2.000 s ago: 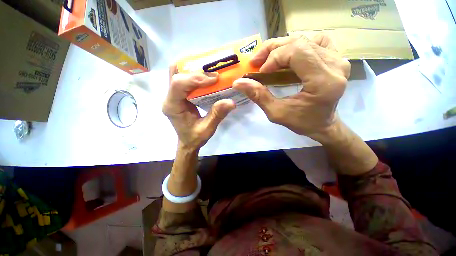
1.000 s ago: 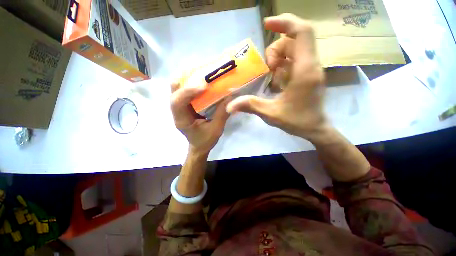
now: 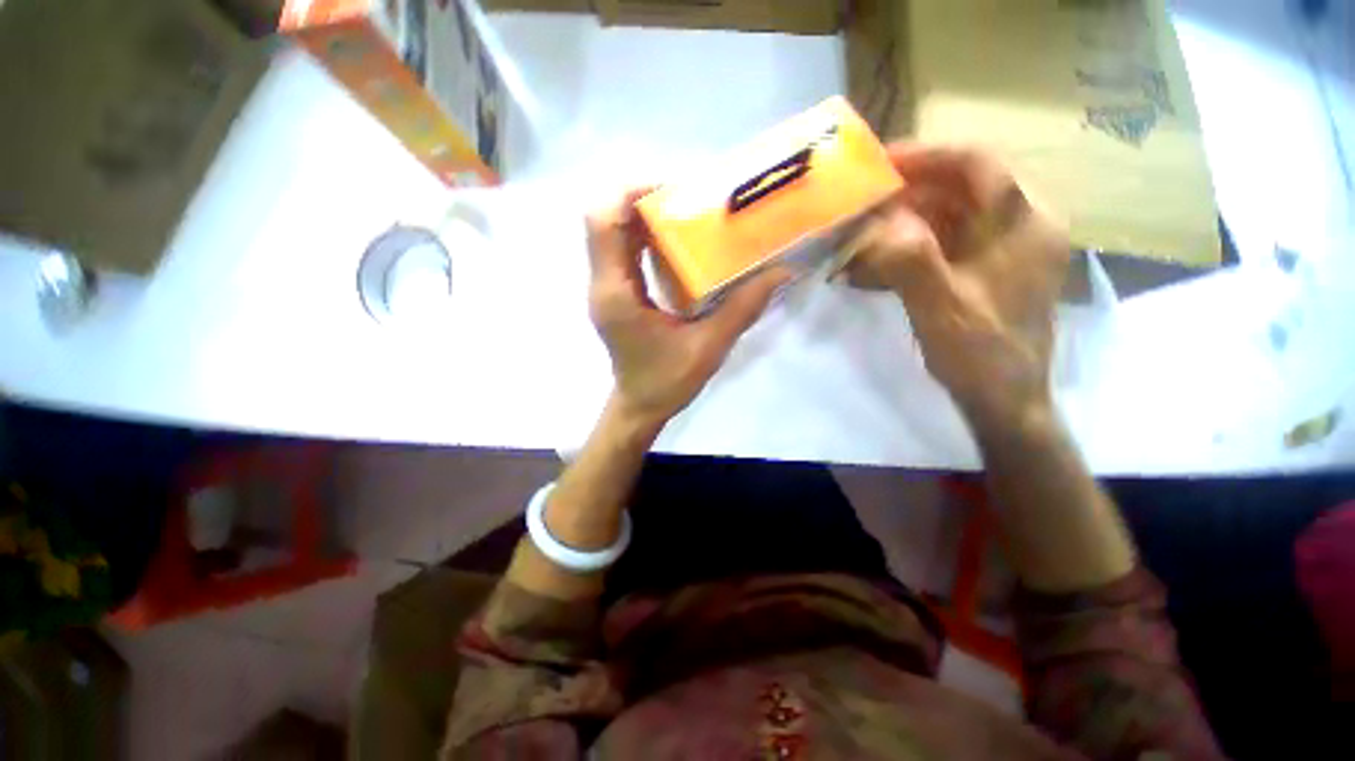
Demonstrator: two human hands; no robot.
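Note:
An orange-ended retail box (image 3: pixel 743 226) with a dark hang slot is held up over the white table, its orange end facing me and tilted up to the right. My left hand (image 3: pixel 654 320) grips the box's left and lower side, thumb along the lower edge. My right hand (image 3: pixel 966 245) is at the box's right end, blurred, with fingers bent against or just beside it. Whether the right fingers hold the box or something small is hidden.
A tape roll (image 3: pixel 404 275) lies left of my hands on the white table (image 3: pixel 505 372). Another retail box (image 3: pixel 398 75) stands behind it. Brown cartons are at far left (image 3: pixel 134 134) and back right (image 3: pixel 1040 119). A small yellow-green strip (image 3: pixel 1312 430) lies at right. Orange stools (image 3: pixel 305 520) are below.
The flap at the box's right end no longer sticks out as it did two seconds ago. The box and both hands have shifted right in the picture. My right hand has closed in on the box.

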